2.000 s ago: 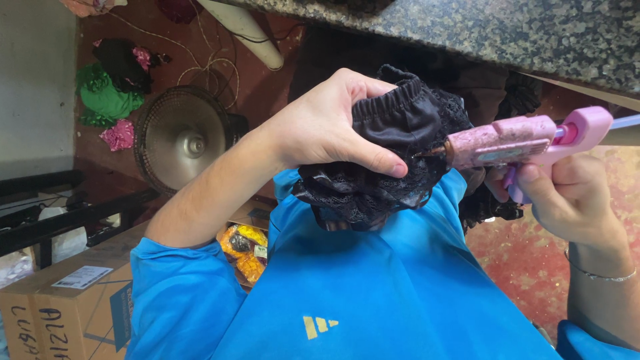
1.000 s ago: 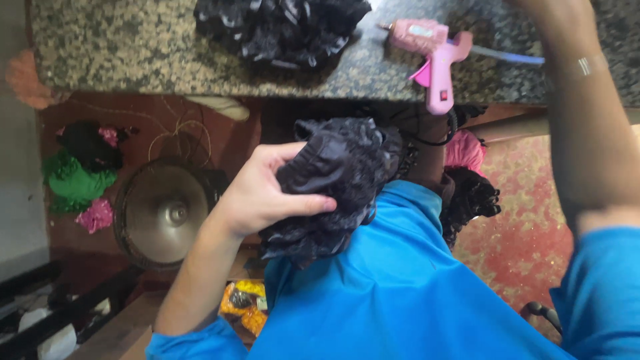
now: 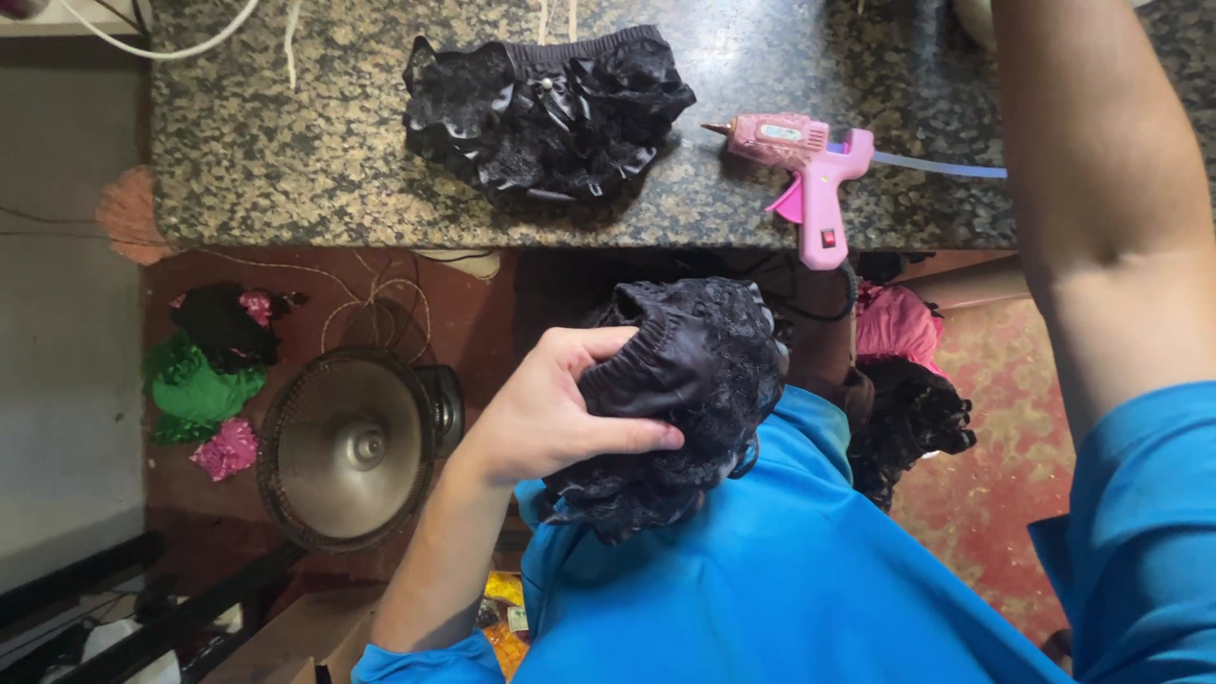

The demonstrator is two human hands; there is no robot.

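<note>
My left hand [image 3: 570,408] grips the gathered waistband of a ruffled black lace garment [image 3: 703,380], held above my lap with the thumb on the near side. Only my right forearm shows, stretched over the counter at the right; the hand itself lies beyond the top edge of the view. On the granite counter [image 3: 304,180] lies a second black ruffled garment [image 3: 560,123] with an elastic waist and a small pearl-like bead. To its right rests a pink hot glue gun [image 3: 807,171], nozzle pointing left, a translucent glue stick in its back and its handle over the counter's edge.
A round fan [image 3: 356,451] stands on the red floor at the left, beside green, black and pink ruffled fabric [image 3: 209,380] and loose cords. Pink cloth [image 3: 898,328] and black ruffled cloth [image 3: 902,423] hang or lie below the counter at the right. A cardboard box [image 3: 294,641] is at the lower left.
Two seconds ago my right hand held the glue gun at the garment; now the gun lies on the counter and that hand is out of view. My left hand still holds the garment. The view has shifted toward the counter.
</note>
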